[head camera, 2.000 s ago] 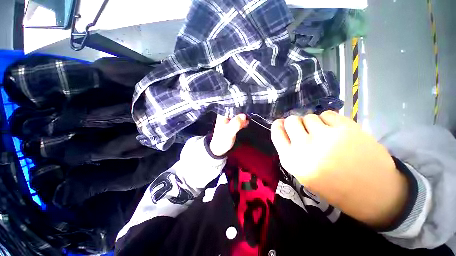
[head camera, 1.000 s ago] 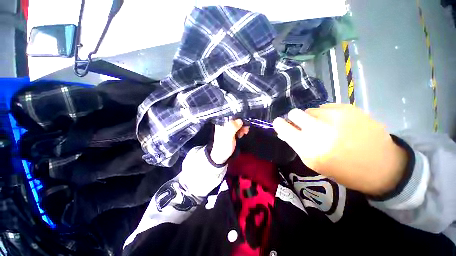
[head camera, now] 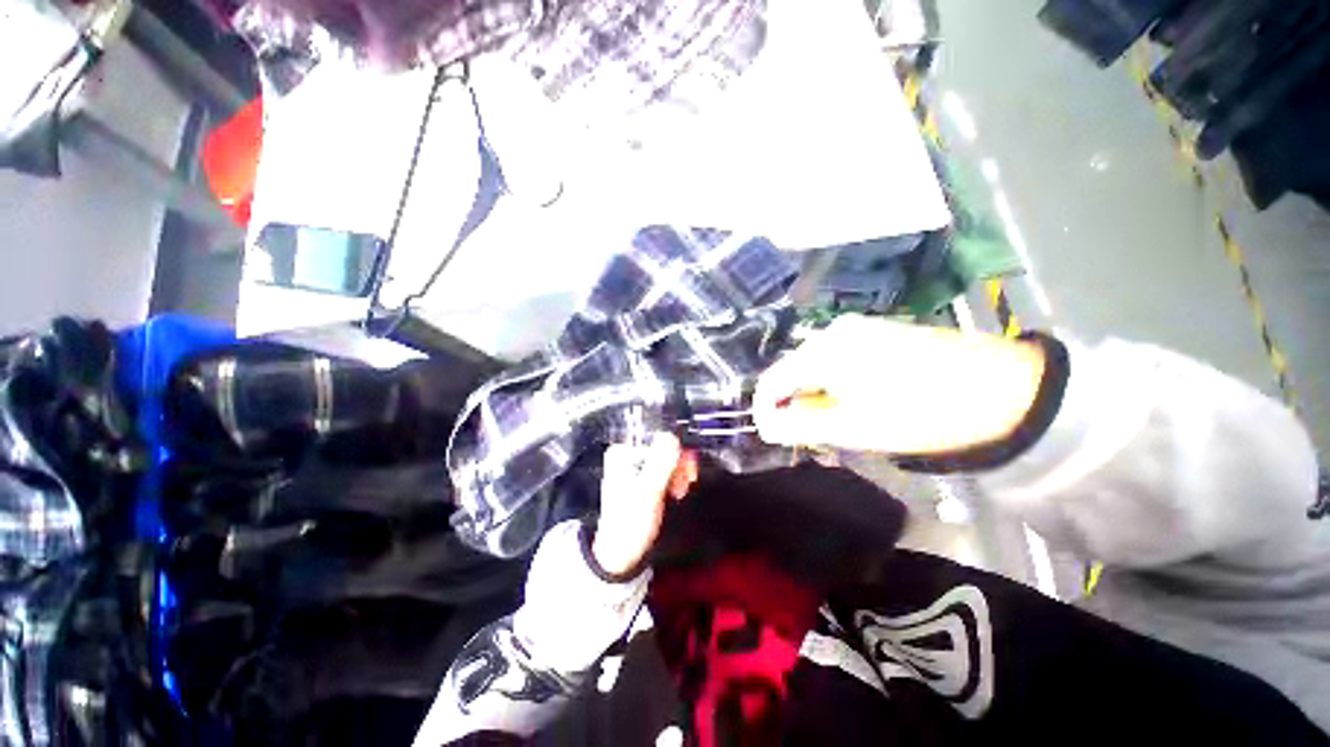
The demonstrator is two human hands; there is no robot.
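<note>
A navy plaid garment [head camera: 554,423] with white check lines lies bunched over the near table edge, in front of the wearer. My left hand [head camera: 639,504] pinches its near edge. My right hand [head camera: 861,391] is just to the right, closed on a slim tool [head camera: 802,397] with an orange-yellow end showing at the fingers. Thin pale lines, the tool's shaft or threads, run from my right fingers to the plaid edge; which they are I cannot tell.
The white table [head camera: 788,161] holds a black hanger [head camera: 423,183], a smartphone [head camera: 318,258] and grey-pink checked garments [head camera: 656,44] at its far end. Dark plaid-trimmed garments [head camera: 306,496] lie at left by a blue crate [head camera: 164,482]. A red-orange object [head camera: 231,161] stands beyond. Dark garments hang at upper right.
The view has tilted up, showing more of the table and its far end. My right hand has turned and moved closer to the plaid edge. My left hand keeps its pinch.
</note>
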